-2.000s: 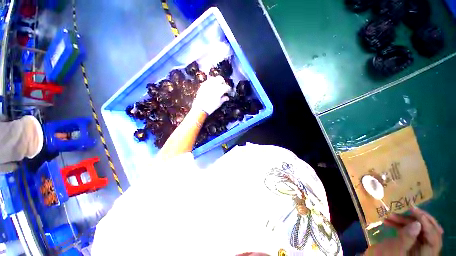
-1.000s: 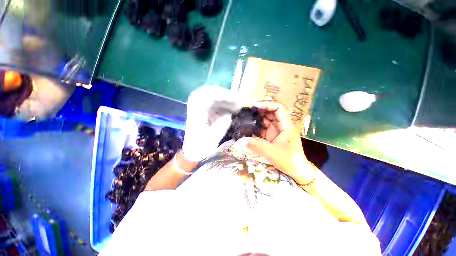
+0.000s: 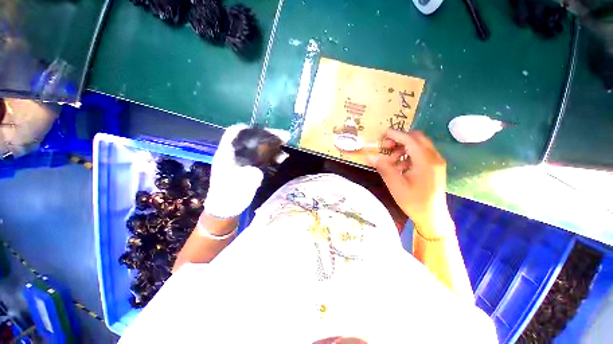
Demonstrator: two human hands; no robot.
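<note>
My left hand (image 3: 232, 178), in a white glove, holds a black flower head (image 3: 258, 146) at the table's near edge, left of the cardboard pad (image 3: 333, 87). My bare right hand (image 3: 413, 171) is over the pad's near right corner, its fingertips pinching something thin and pale that reaches toward a small white dish (image 3: 348, 140). What exactly the fingertips hold is too blurred to tell. The dish lies at the pad's near edge. A white egg-shaped glue bottle (image 3: 474, 128) with a dark thin tip lies right of the pad.
Black finished heads (image 3: 238, 30) sit at the table's back left. A second white bottle (image 3: 427, 5) and a black rod (image 3: 476, 19) lie farther back. A pale-rimmed blue crate (image 3: 104, 222) holds dark heads at left. Ribbed blue crates (image 3: 501, 259) stand at right.
My hands were together around the black head; now they are apart. My left hand has moved left with the head, and my right hand has moved right, to the pad and dish.
</note>
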